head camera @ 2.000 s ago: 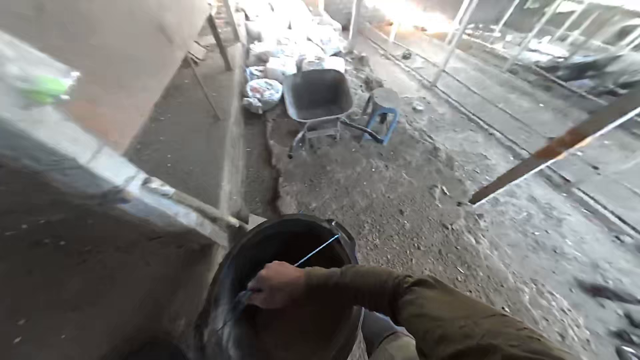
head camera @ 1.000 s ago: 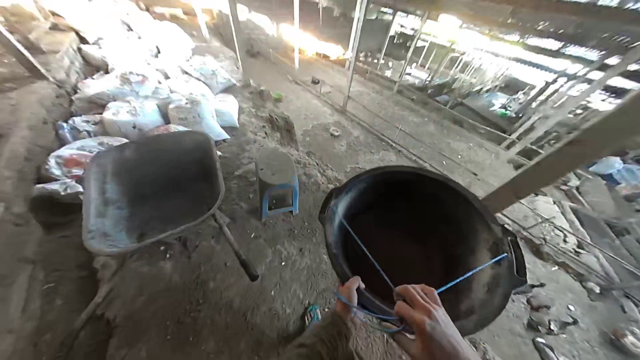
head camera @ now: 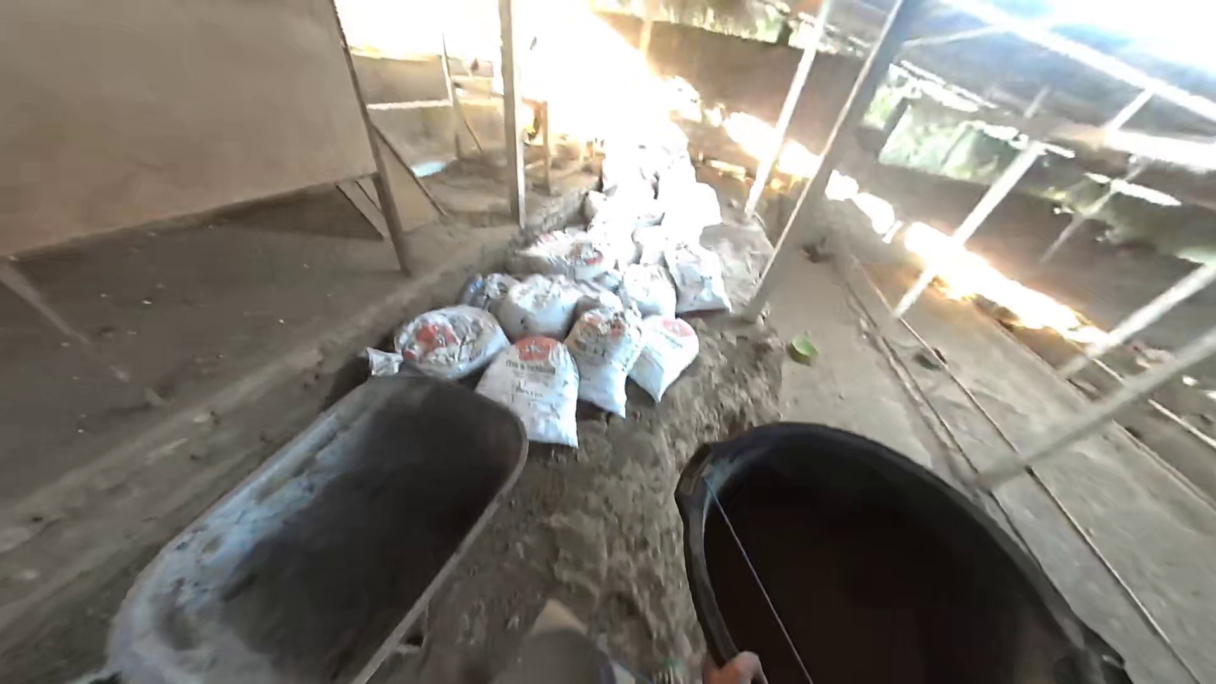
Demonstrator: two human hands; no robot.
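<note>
A large black tub (head camera: 883, 570) with a thin blue cord (head camera: 750, 560) across its mouth is tilted at the lower right. At the bottom edge, part of one hand, which looks like my left hand (head camera: 736, 669), is at the tub's near rim, its fingers over the edge; the rest is cut off. My right hand is out of view. To the left of the tub lies the grey, worn tray of a wheelbarrow (head camera: 370, 532). Beyond it, several filled white sacks (head camera: 532, 385) with red print are heaped on the ground. The dark inside of the tub hides what it may hold.
A low ledge (head camera: 285, 351) runs along the left, below a large panel (head camera: 180, 114) on legs. Posts (head camera: 807, 180) rise behind the tub. A small green object (head camera: 803, 351) lies on the ground, and long thin rails (head camera: 1007, 427) cross the floor at right.
The view has swung strongly. The tub has come to the right of the wheelbarrow, which is much nearer than in the oldest frame. Both hands showed at the tub one second ago; now only part of one does.
</note>
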